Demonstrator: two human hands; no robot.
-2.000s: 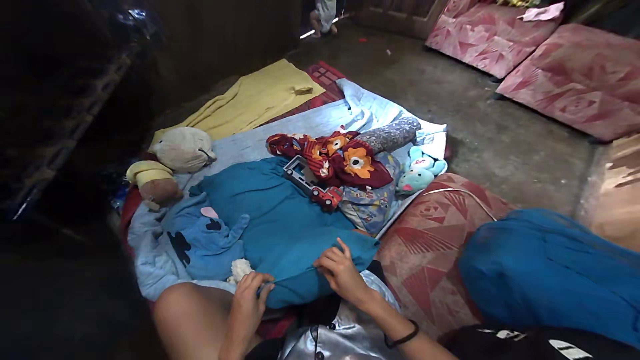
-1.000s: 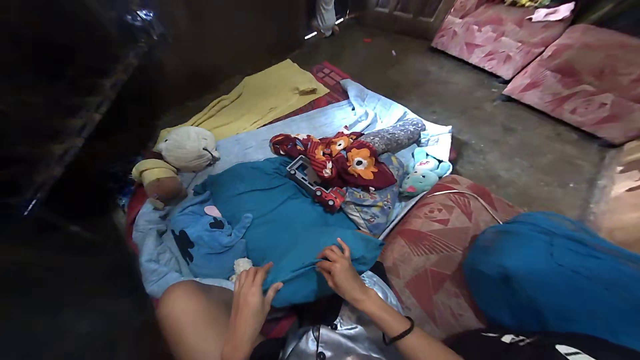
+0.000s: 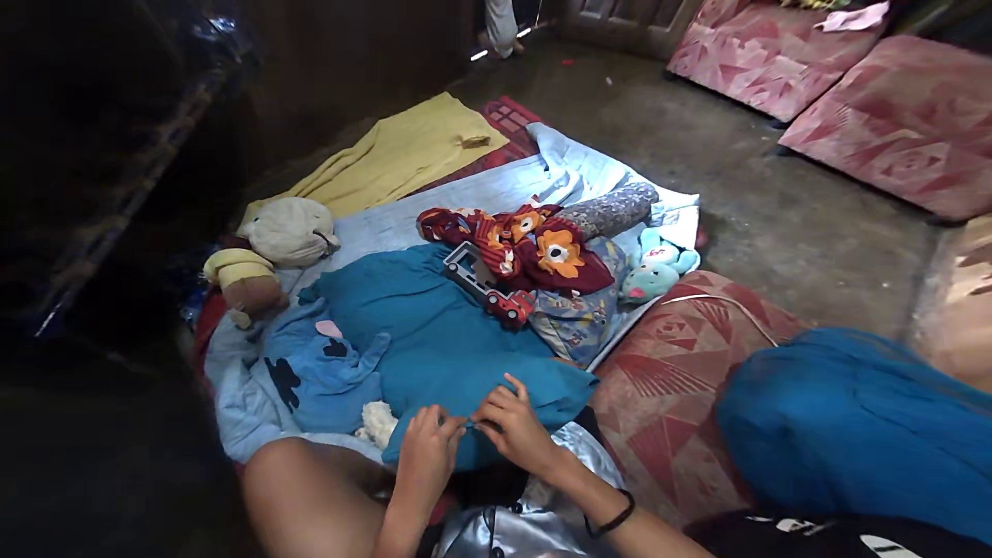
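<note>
A teal cloth lies spread over my lap and the bedding. My left hand pinches its near part between thumb and fingers. Close beside it, my right hand also pinches the teal cloth, and the fingertips of both hands nearly meet. Just left of my left hand is a small white fluffy item. A blue plush toy lies farther left. On the teal cloth's far right edge rests a red and grey toy truck, against a maroon cloth with orange flowers.
A white plush and a yellow-brown plush sit at the left, a turquoise plush at the right. A yellow cloth lies behind. Red patterned cushion and blue cloth bundle are at my right. A person's leg shows far off.
My hands have come closer together over the near part of the teal cloth; earlier there was a wider gap between them. The toys and other cloths have not moved.
</note>
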